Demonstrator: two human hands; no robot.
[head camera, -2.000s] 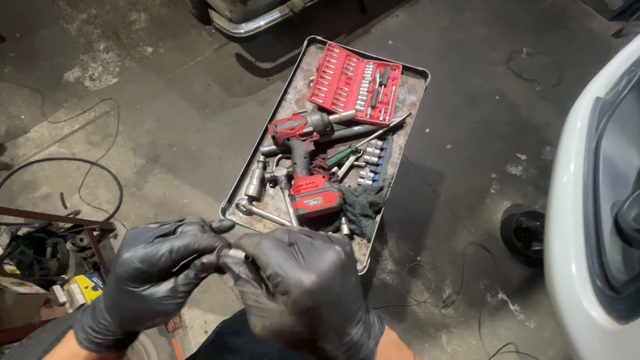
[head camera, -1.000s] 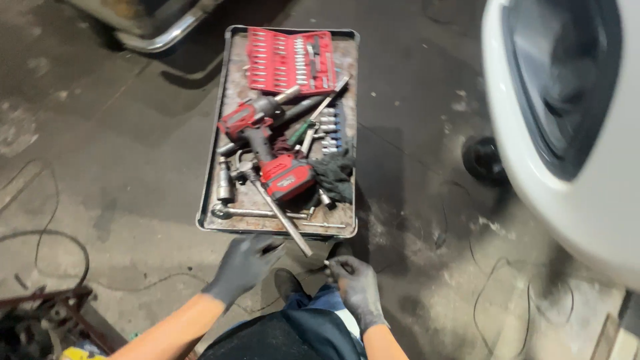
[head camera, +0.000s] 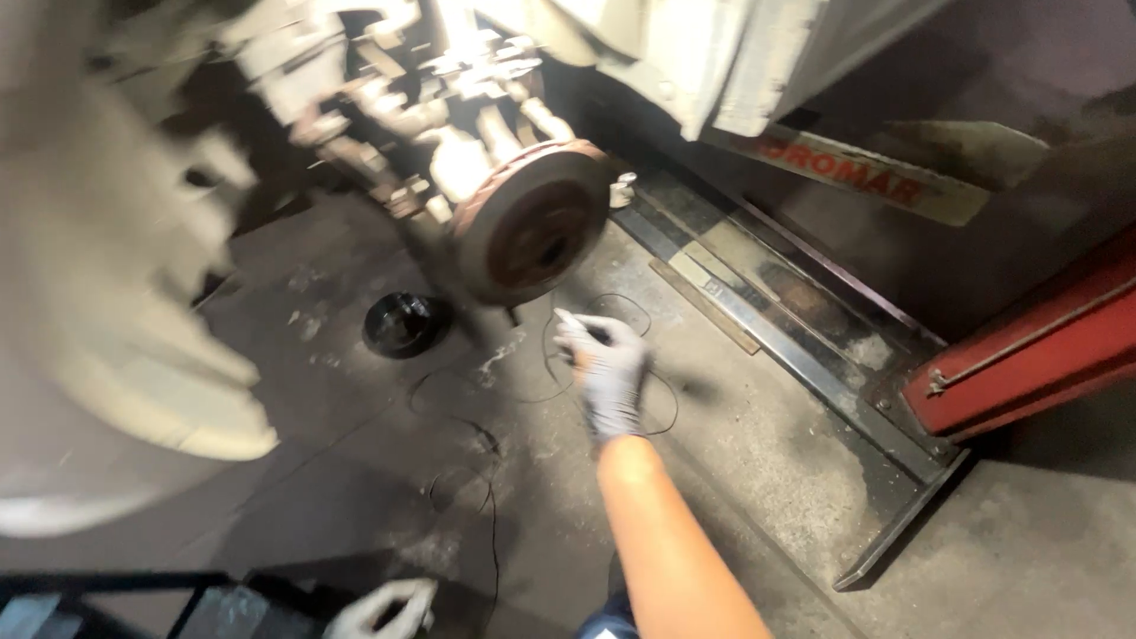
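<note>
My right hand (head camera: 612, 368), in a grey-looking glove, reaches out over the floor just below a rusty brake disc (head camera: 537, 226). Its thumb and fingers are drawn together; blur hides whether something small is between them. At the bottom edge my left hand (head camera: 386, 612), also gloved, is only partly in view with its fingers curled, and what it may hold cannot be made out. The disc sits on a hub, with brightly lit suspension parts (head camera: 382, 115) behind it.
A blurred pale car body panel (head camera: 133, 355) fills the left. A black round container (head camera: 408, 324) and thin cables (head camera: 494, 532) lie on the floor. Right of the disc are a metal floor rail (head camera: 781, 328), a lift arm (head camera: 870, 173) bearing writing and a red post (head camera: 1029, 355).
The view has swung far from the tool tray to the car's brake disc. My right hand is now raised out toward the disc; my left hand is mostly out of view.
</note>
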